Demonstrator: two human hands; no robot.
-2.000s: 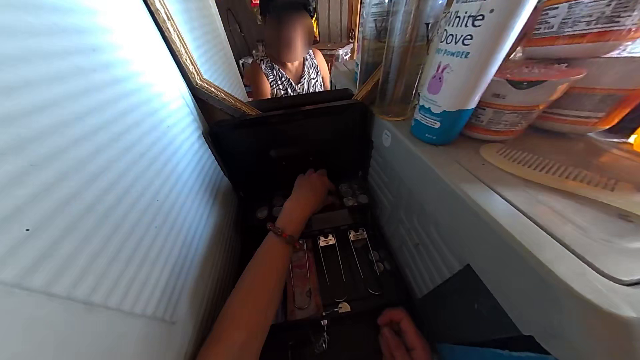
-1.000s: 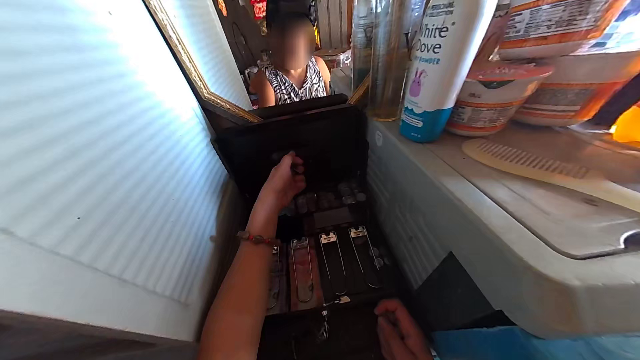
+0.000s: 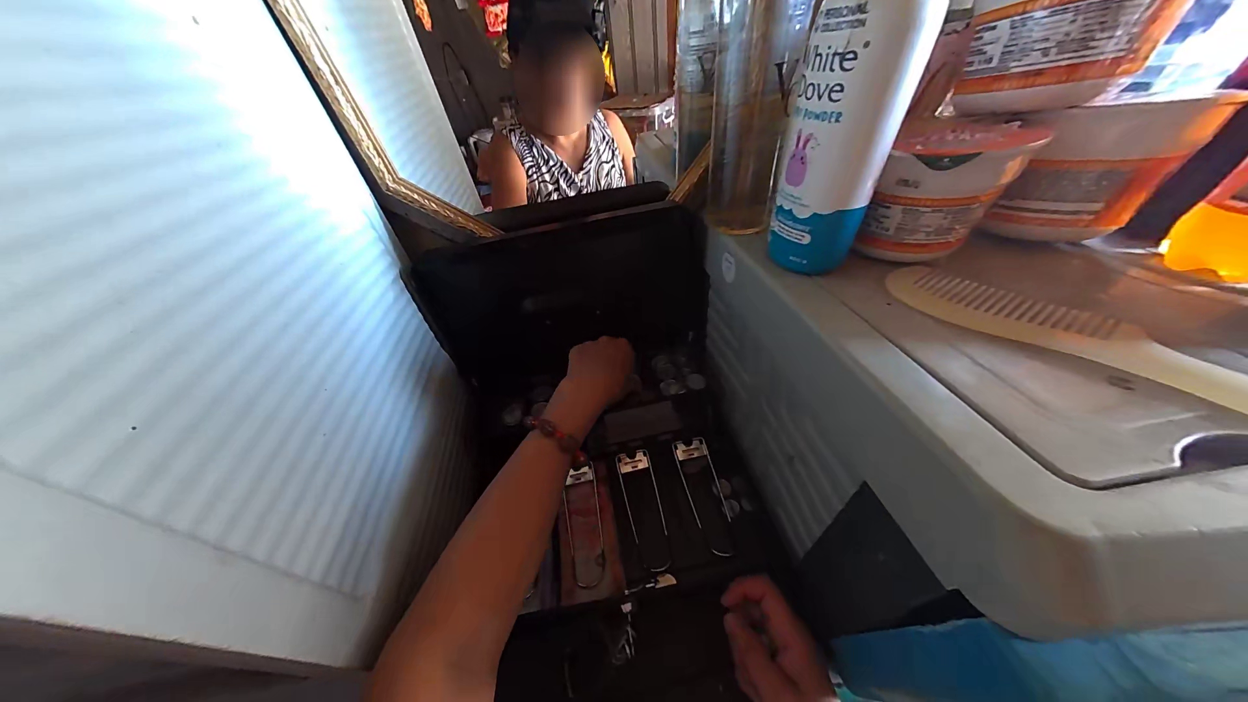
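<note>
A black cash box [image 3: 556, 263] stands with its lid raised. Wearing a beaded bracelet [image 3: 554, 435], my left hand [image 3: 600, 370] reaches into the coin compartments at the back; its fingertips are hidden. Coins [image 3: 668, 370] lie to the right of it, and more coins [image 3: 514, 413] to its left. Nearer are bill slots with wire clips [image 3: 642, 507], one over reddish banknotes [image 3: 588, 531]. More coins [image 3: 727, 497] lie at the right side. My right hand [image 3: 770, 639] is half curled by the box's front right, with what may be coins in its palm. Keys [image 3: 626, 629] hang at the front.
A white ridged panel [image 3: 195, 292] borders the left. On the grey top [image 3: 975, 439] at the right stand a powder bottle [image 3: 838, 136], instant noodle cups [image 3: 946, 195] and a cream comb [image 3: 1053, 322]. A gilt-framed mirror [image 3: 390, 175] behind the box shows a person [image 3: 565, 156].
My left hand moved from the rear compartments up before the raised lid, then back down among the coins. The right hand stays near the front right of the box.
</note>
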